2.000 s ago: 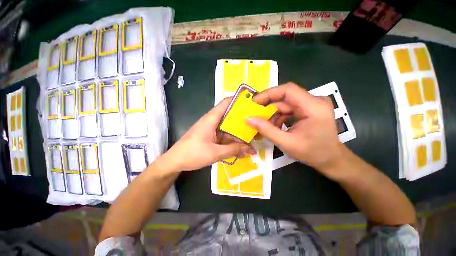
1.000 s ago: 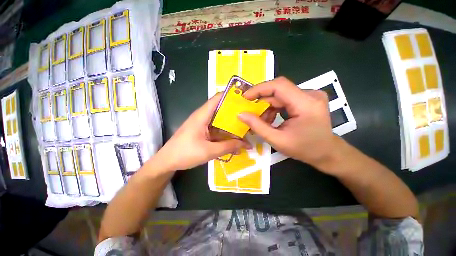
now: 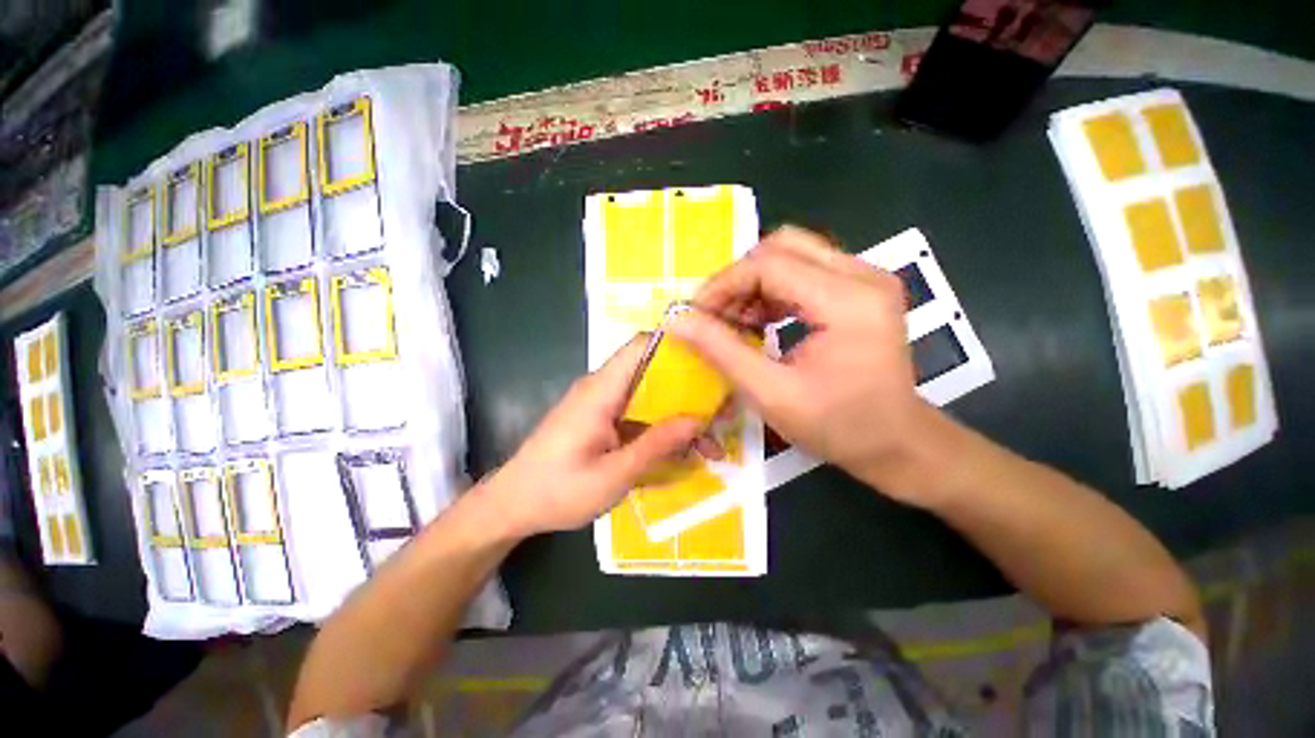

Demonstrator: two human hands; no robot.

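My left hand (image 3: pixel 584 447) grips a small phone frame (image 3: pixel 648 366), tilted, near the centre. A yellow adhesive sticker (image 3: pixel 678 387) lies over the frame. My right hand (image 3: pixel 808 346) has its thumb and fingertips pinched at the frame's top corner, at the sticker's upper end; the fingers hide most of that contact. Under my hands lies a white sheet with large yellow rectangles (image 3: pixel 635 238). A smaller sheet piece with yellow lies tilted on its lower part.
A whitish tray (image 3: pixel 320 483) at left holds rows of yellow-bordered frames and one dark frame (image 3: pixel 382 498). A cut-out white liner (image 3: pixel 955 385) lies right of centre. Sticker sheets (image 3: pixel 1154 361) stack at right, others (image 3: pixel 55 433) far left. A black block (image 3: pixel 988 72) is at the top; a person's arm shows lower left.
My right thumb and fingertips have moved up the sticker to the frame's top corner. My left thumb now lies across the sticker's lower part. A person's arm has appeared at lower left.
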